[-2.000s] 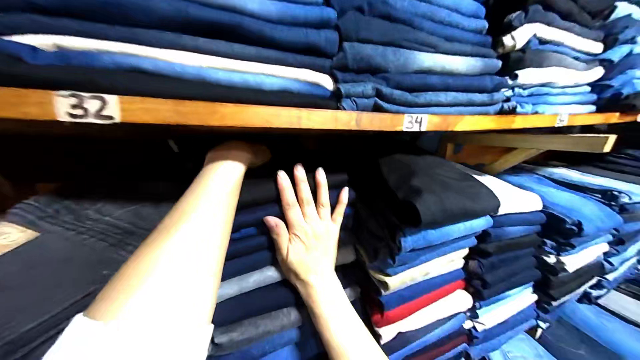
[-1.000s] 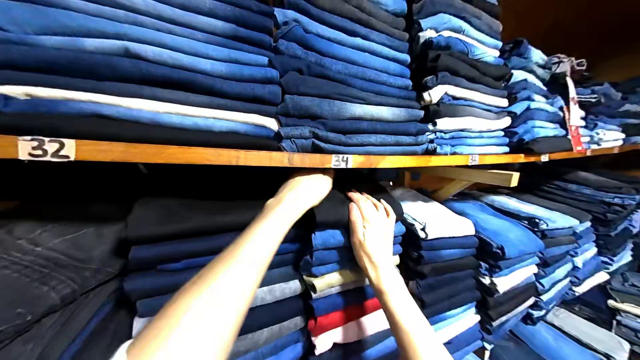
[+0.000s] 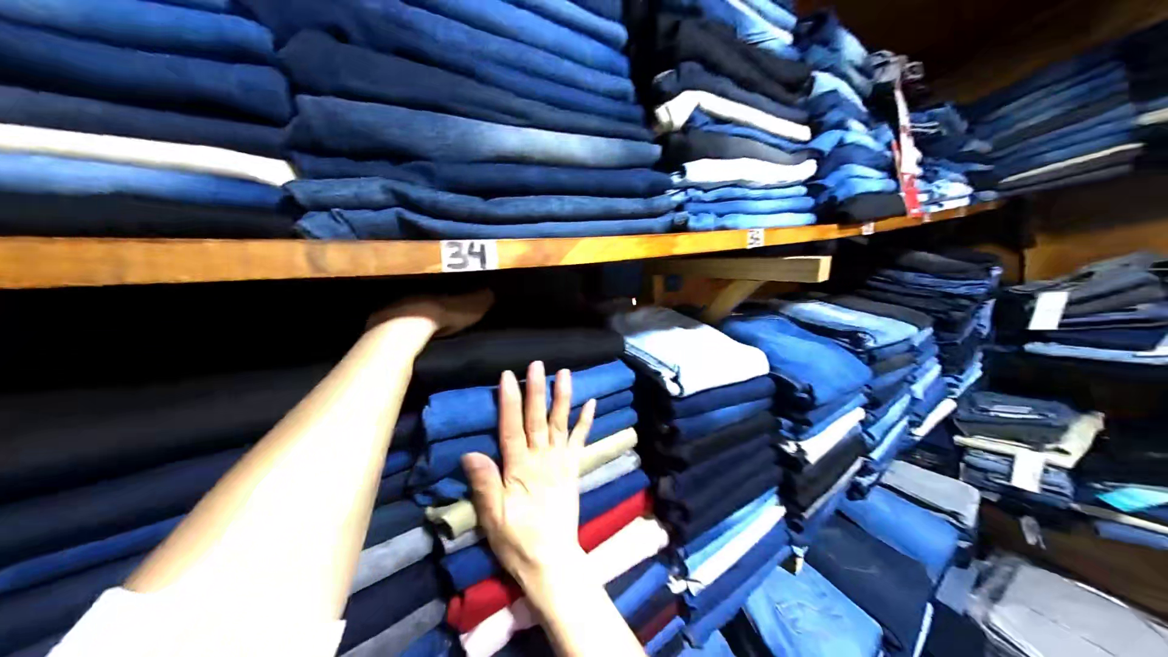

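My left hand (image 3: 438,313) reaches under the wooden shelf, just above the folded black trousers (image 3: 520,351) that top a stack; its fingers are partly in shadow, and whether they touch the cloth is unclear. Against the front of this stack lies my right hand (image 3: 534,465), fingers spread and pointing up, over folded blue jeans (image 3: 465,411). Lower in the stack are beige, red (image 3: 479,602) and pink folded garments. Neither hand shows anything gripped.
A wooden shelf edge (image 3: 365,259) with number tags runs above my hands, loaded with folded jeans (image 3: 484,137). A wooden bracket (image 3: 748,269) juts out to the right. A stack topped by white trousers (image 3: 698,351) stands beside my right hand, with more stacks beyond.
The view has shifted right along the shelf. My right hand, on top of the dark garments a second ago, is now flat against the stack's front with spread fingers.
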